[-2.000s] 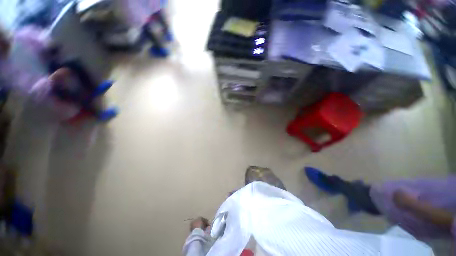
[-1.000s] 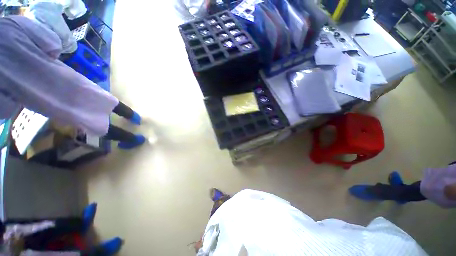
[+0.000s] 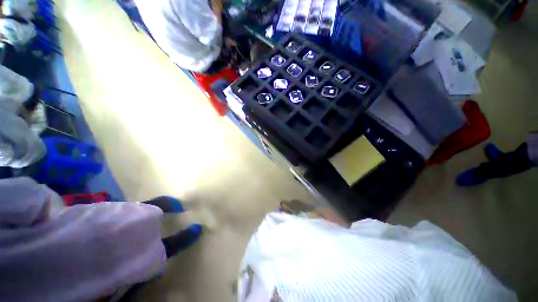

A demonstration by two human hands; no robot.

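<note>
Neither my left hand nor my right hand can be made out; only my white striped coat [image 3: 366, 259] shows at the bottom. Nearest in front is a black pocketed tray [image 3: 299, 122] on top of a stack, with shiny dark units [image 3: 295, 96] in many pockets and several pockets empty at its near side. A lower black tray [image 3: 377, 194] lies beside it, with a yellow square piece [image 3: 357, 160] on top and a few small units along its far edge.
A person in a pinkish coat [image 3: 88, 242] stands at the left. Another person in white [image 3: 180, 32] is beyond the trays. A white tray [image 3: 308, 16], papers [image 3: 460, 62] and a red stool [image 3: 466, 131] are at the right. A blue crate [image 3: 68, 159] is at left.
The view has moved forward and turned, so the black trays appear nearer and more central. The small part of a hand seen at the bottom earlier no longer shows clearly.
</note>
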